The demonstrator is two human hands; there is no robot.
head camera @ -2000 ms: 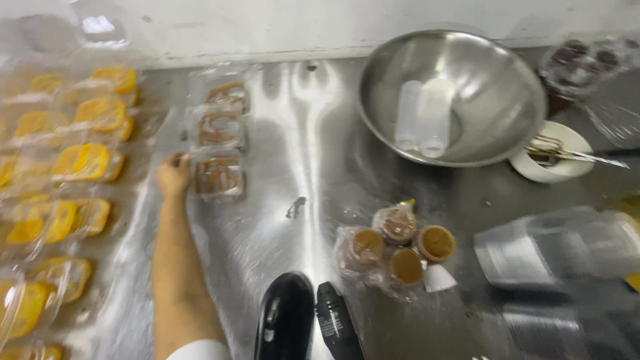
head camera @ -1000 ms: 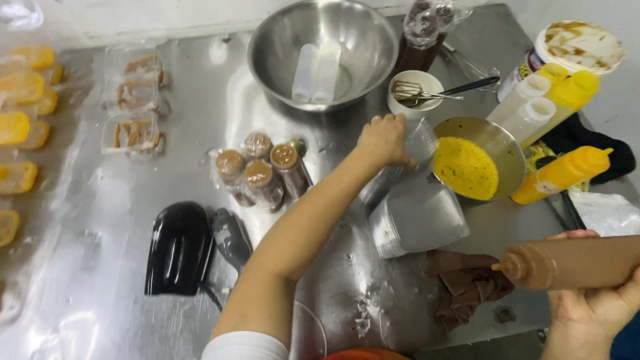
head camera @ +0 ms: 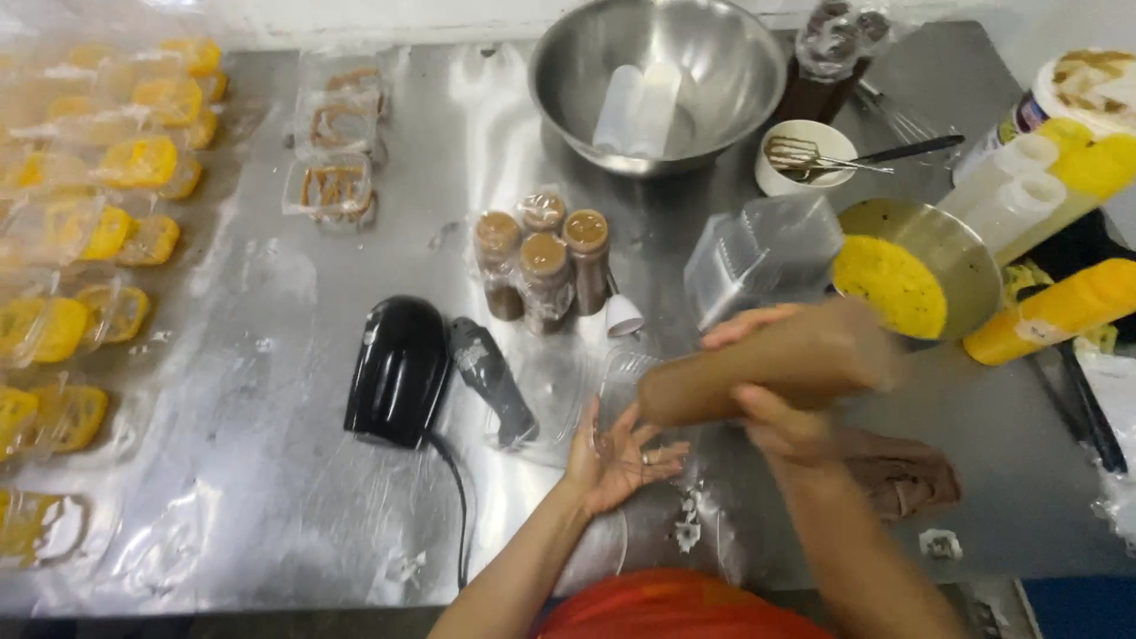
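My right hand (head camera: 785,408) is closed around a plastic squeeze bottle (head camera: 772,364) full of brown sauce, tilted with its nozzle end towards the left. Under that end is my left hand (head camera: 626,457), palm up with fingers spread, against a clear plastic container (head camera: 621,382); whether it grips the container I cannot tell. Behind the bottle stands a stack of clear containers (head camera: 768,248). Several brown-filled bottles (head camera: 543,257) stand left of the stack, with a white cap (head camera: 624,316) beside them.
Clear containers with brown drizzle (head camera: 335,191) stand back left, yellow-filled ones (head camera: 138,161) far left. A black hand mixer body (head camera: 399,373) lies near the middle. A steel bowl (head camera: 657,164) stands behind. At right are a pan of yellow mixture (head camera: 976,266), an orange bottle (head camera: 1052,311) and a brown cloth (head camera: 901,475).
My left hand has come from the container stack towards the front, where a clear container now shows beside it. My right hand has brought the brown bottle in from the right.
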